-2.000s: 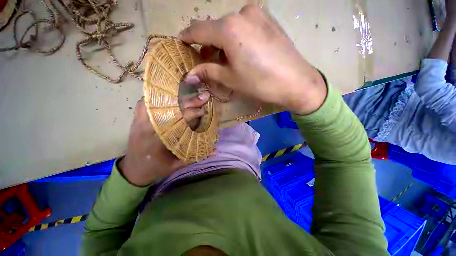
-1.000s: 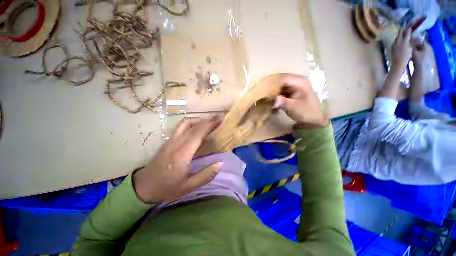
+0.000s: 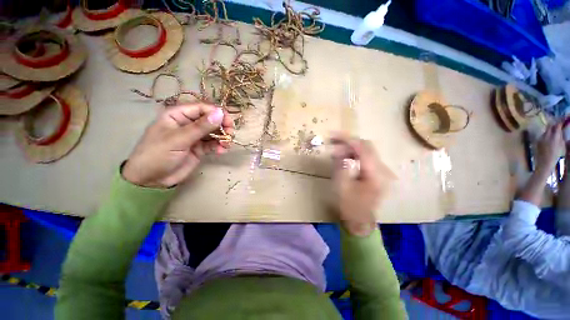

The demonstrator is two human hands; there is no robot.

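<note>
My left hand (image 3: 181,140) pinches a piece of twisted cord (image 3: 223,135) between thumb and fingers, left of the cardboard pad (image 3: 294,159). My right hand (image 3: 362,181) is blurred over the pad's right side, beside a small white glue dab (image 3: 316,141); its fingertips are too blurred to tell if they hold anything. A tangled pile of cord (image 3: 236,84) lies beyond my left hand. A straw ring with a cord loop (image 3: 425,122) lies flat to the right of the pad.
Straw rings with red bands (image 3: 140,45) lie at the left, some overlapping. A white glue bottle (image 3: 371,26) lies at the far edge near a blue bin (image 3: 481,28). More rings (image 3: 509,109) and another person's hands (image 3: 550,147) are at the right.
The straw ring has left my hands, and one with a cord loop now lies at the right. My left hand has moved left and taken hold of cord. My right hand is over the pad.
</note>
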